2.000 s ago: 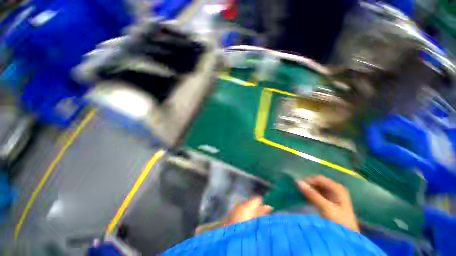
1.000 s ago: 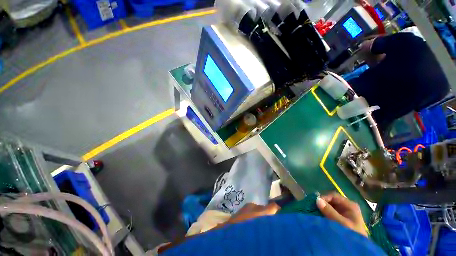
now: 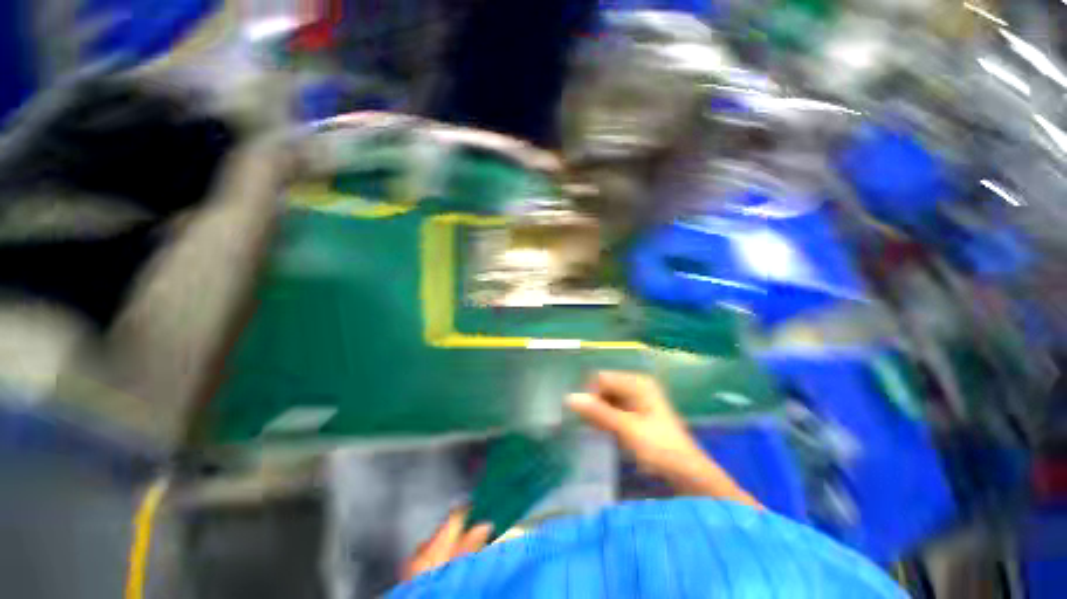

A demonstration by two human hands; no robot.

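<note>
The view is blurred. A bundle of green wires (image 3: 515,477) lies between my hands, low in front of me at the bench's front edge. My left hand (image 3: 451,541) is shut on the lower end of the bundle, partly cut off by my blue sleeve or garment. My right hand (image 3: 628,412) is just above and right of the bundle, with thumb and finger close together; blur hides whether they touch a wire. The silver press fixture (image 3: 544,263) stands inside yellow tape on the green bench mat (image 3: 339,380).
A beige machine cabinet (image 3: 217,269) with black bundles (image 3: 176,146) stands at the left. More green wires (image 3: 690,330) lie right of the fixture. Blue bins (image 3: 866,445) are at the right. A dark-clothed person (image 3: 513,64) is behind the bench.
The view has swung from the aisle and lit display back to the bench and blurred. My right hand now sits farther from my left, and more of the green bundle shows between them.
</note>
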